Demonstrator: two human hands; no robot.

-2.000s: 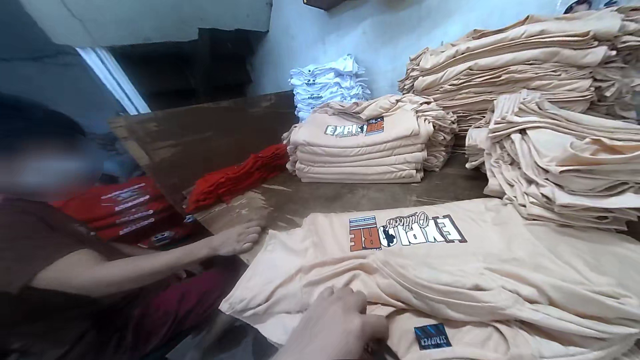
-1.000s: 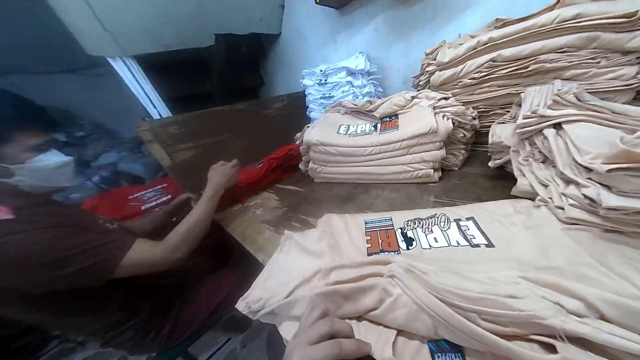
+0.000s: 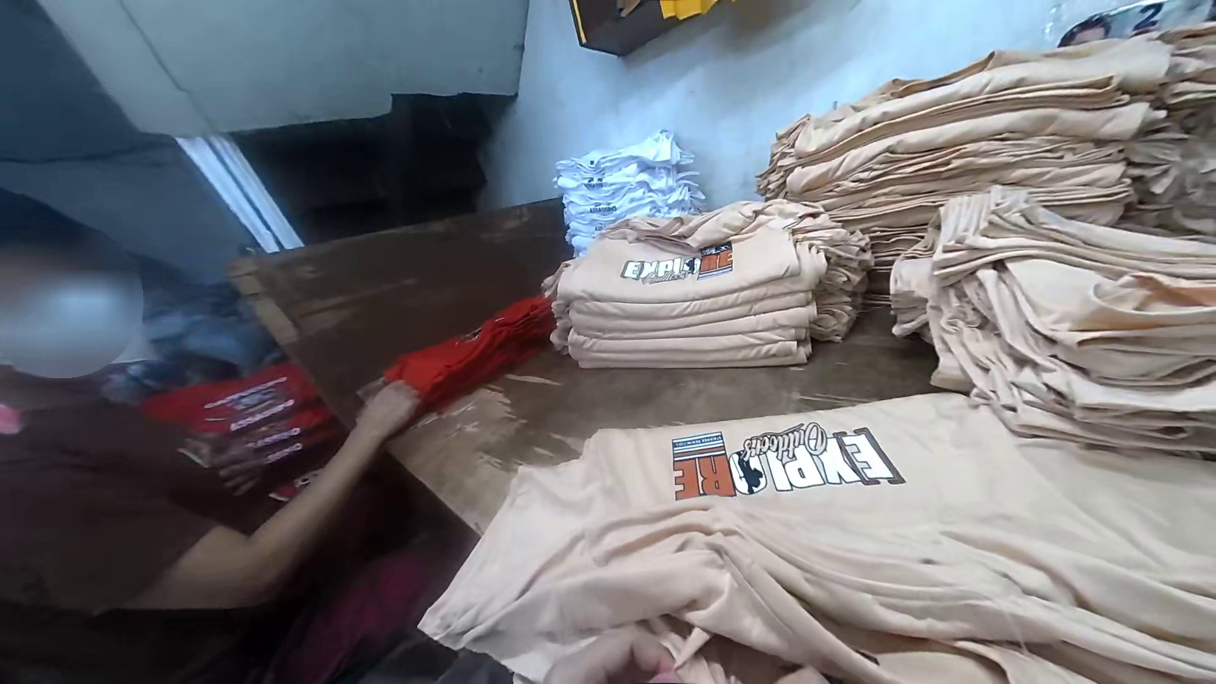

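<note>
A beige T-shirt (image 3: pixel 950 513) with a large front print lies spread over the near part of the table, its lower layers bunched into folds. At the bottom edge my left hand (image 3: pixel 613 657) is partly cut off by the frame, its curled fingers gripping the bunched beige cloth. A small bit of skin, apparently a fingertip of my right hand (image 3: pixel 803 675), shows at the bottom edge among the folds; the rest of that hand is out of frame. Behind the spread shirt stands a neat stack of folded beige T-shirts (image 3: pixel 689 328) with the same print on top.
Tall piles of beige shirts (image 3: pixel 969 161) and a looser pile (image 3: pixel 1092 332) stand on the right. White folded garments (image 3: pixel 622 190) are by the wall. At left, a co-worker's hand (image 3: pixel 388 408) touches a row of red garments (image 3: pixel 475 351); more red shirts (image 3: pixel 247 408) lie beside the wooden table (image 3: pixel 608 399).
The co-worker's arm has moved onto the near end of the red row on the table. My left hand has moved down, nearer the frame's bottom edge. The patch on the lower shirt no longer shows.
</note>
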